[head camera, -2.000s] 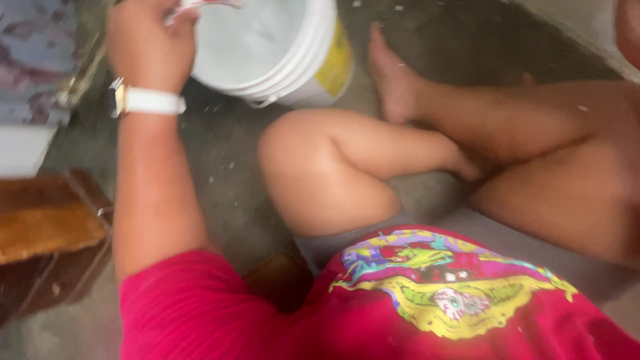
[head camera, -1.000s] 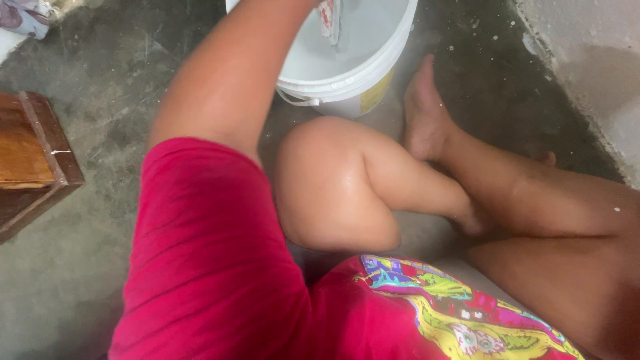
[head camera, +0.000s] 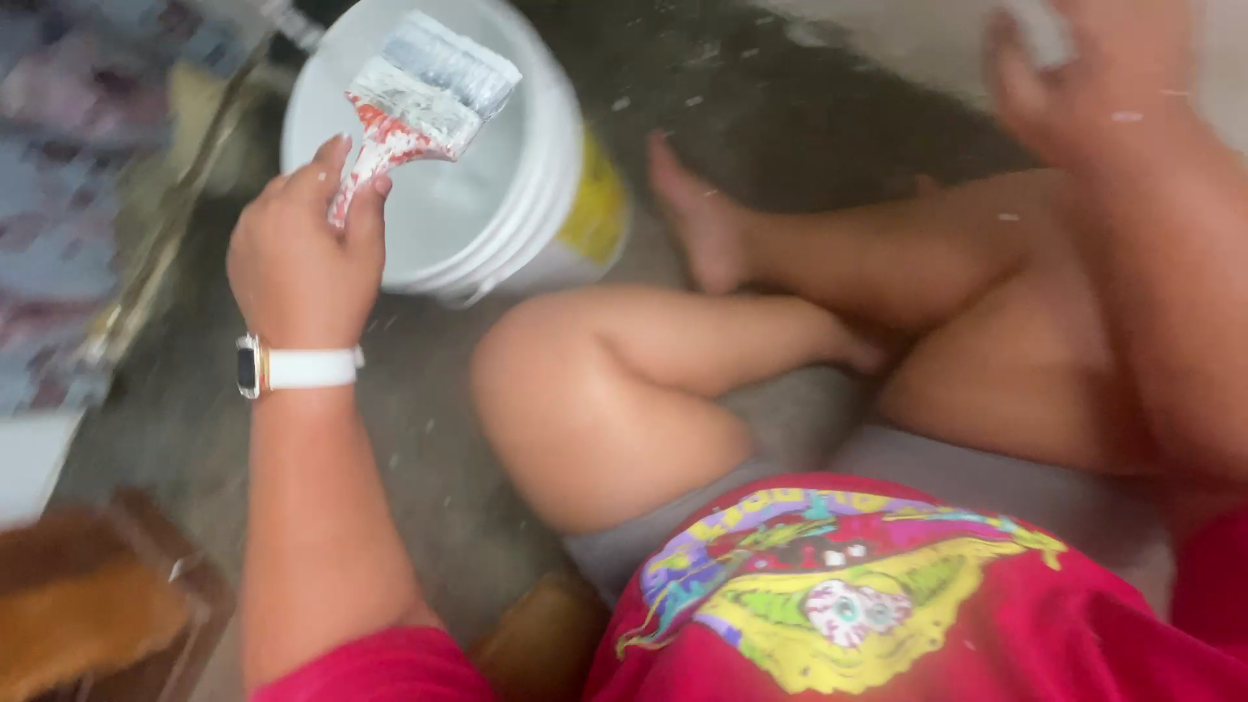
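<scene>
My left hand (head camera: 317, 234), with a white-banded watch at the wrist, holds a paintbrush (head camera: 414, 97) by its red handle, which is smeared with white. The brush's wide bristles are coated in white paint and point up and right, over the opening of a white plastic bucket (head camera: 487, 263). The inside of the bucket looks pale, and a yellow patch shows on its outer side. At the top right, my right hand (head camera: 1063, 78) is blurred, its fingers curled around a small whitish thing that I cannot make out.
My crossed bare legs are on the dark, speckled floor (head camera: 429, 448) right of the bucket. A brown wooden piece of furniture (head camera: 88, 624) stands at the lower left. Patterned fabric (head camera: 58, 195) lies along the left edge. A pale wall (head camera: 877, 29) is at the top right.
The brush was down in the bucket's opening a second ago; now it is raised above it, in full view. My right hand has come into view. The view has shifted.
</scene>
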